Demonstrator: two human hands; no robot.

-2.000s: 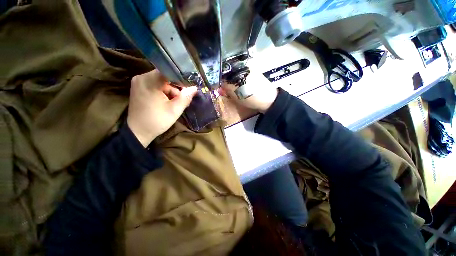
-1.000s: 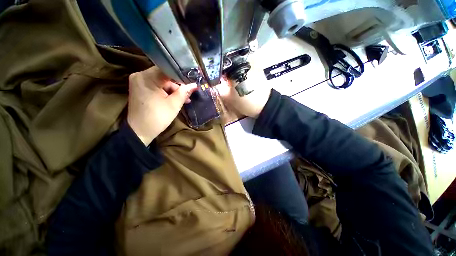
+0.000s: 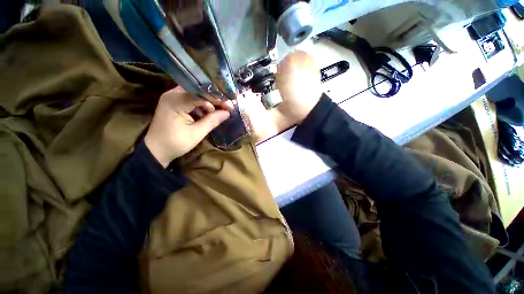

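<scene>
The brown garment [image 3: 212, 229] spreads over the left side and the lap, its edge running up to the sewing machine head [image 3: 198, 43]. A small dark facing [image 3: 228, 131] lies on it just below the needle area. My left hand [image 3: 181, 123] pinches the cloth at the facing's upper left, thumb and forefinger together beside the needle area. My right hand [image 3: 299, 83] is raised to the right of the machine's lower parts, its back toward the camera; its fingertips are hidden, so its hold cannot be told. The needle tip is not clearly seen.
Black shears [image 3: 390, 72] lie on the white table [image 3: 368, 118] at the right. Thread snips [image 3: 335, 70] lie behind my right hand, partly covered. More brown cloth [image 3: 448, 166] hangs below the table's edge. A bundle of black cords [image 3: 509, 142] is at the far right.
My right hand has lifted away from the cloth at the needle area, up and to the right, now partly covering the snips. My left hand stays at the facing. The view has shifted slightly.
</scene>
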